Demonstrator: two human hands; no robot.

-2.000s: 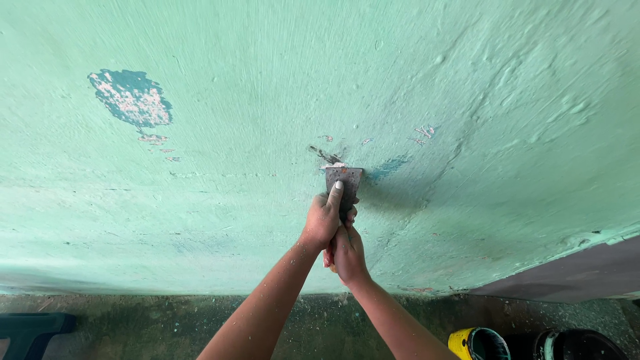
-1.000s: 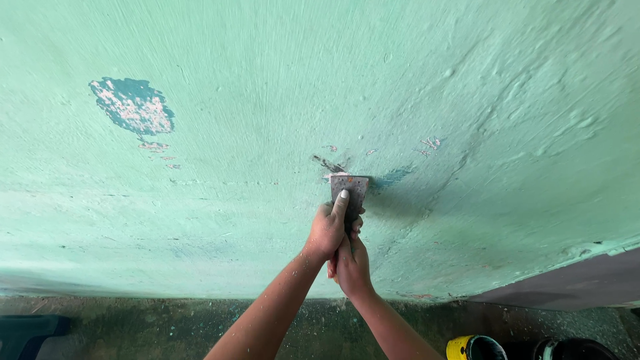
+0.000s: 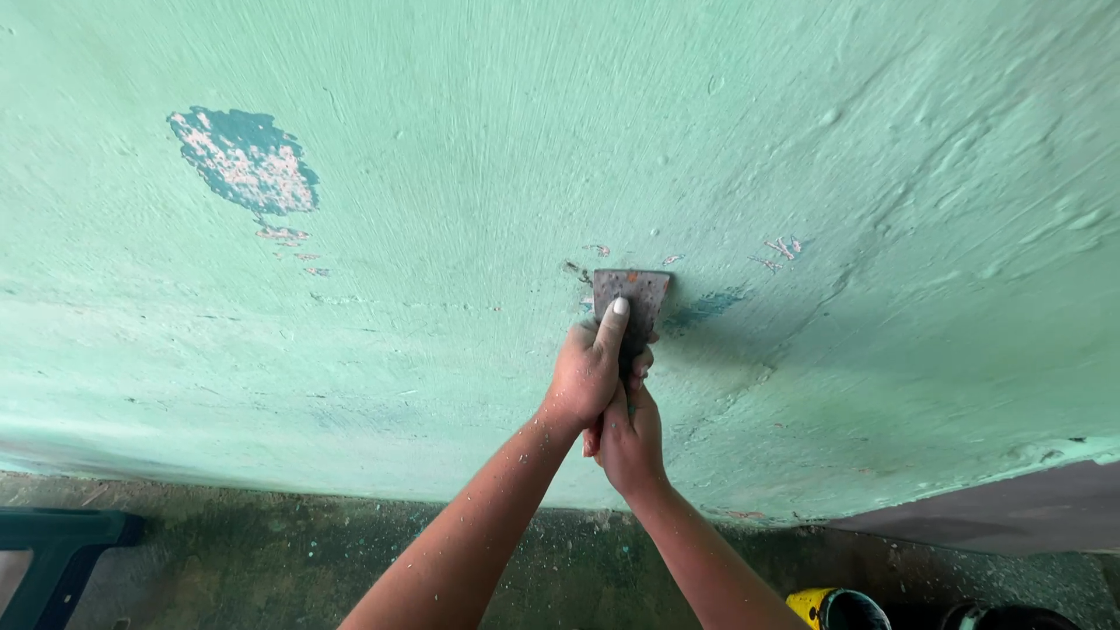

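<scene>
A paint scraper with a wide metal blade [image 3: 637, 293] lies against the green painted wall [image 3: 455, 175], its edge pointing up. My left hand [image 3: 591, 367] grips it from the left, thumb pressed on the blade. Below it, my right hand [image 3: 632, 437] is closed around the lower handle, which the fingers mostly hide. Bare scratches and small chips surround the blade, and a blue scraped streak [image 3: 713, 306] is just to its right. Farther left is a large patch of peeled paint [image 3: 249, 162], blue with pinkish white. Paint flakes dot both forearms.
A dark green plastic stool or chair [image 3: 70, 529] stands at lower left. At lower right are a yellow container [image 3: 809, 604] and dark round containers. Paint chips are scattered over the concrete floor [image 3: 306, 560]. A grey-brown section [image 3: 1006, 512] borders the wall at right.
The scraper blade, lower and beside the scratched spot a second ago, is now slightly higher and to the right against the wall. Both hands have kept their grip on it.
</scene>
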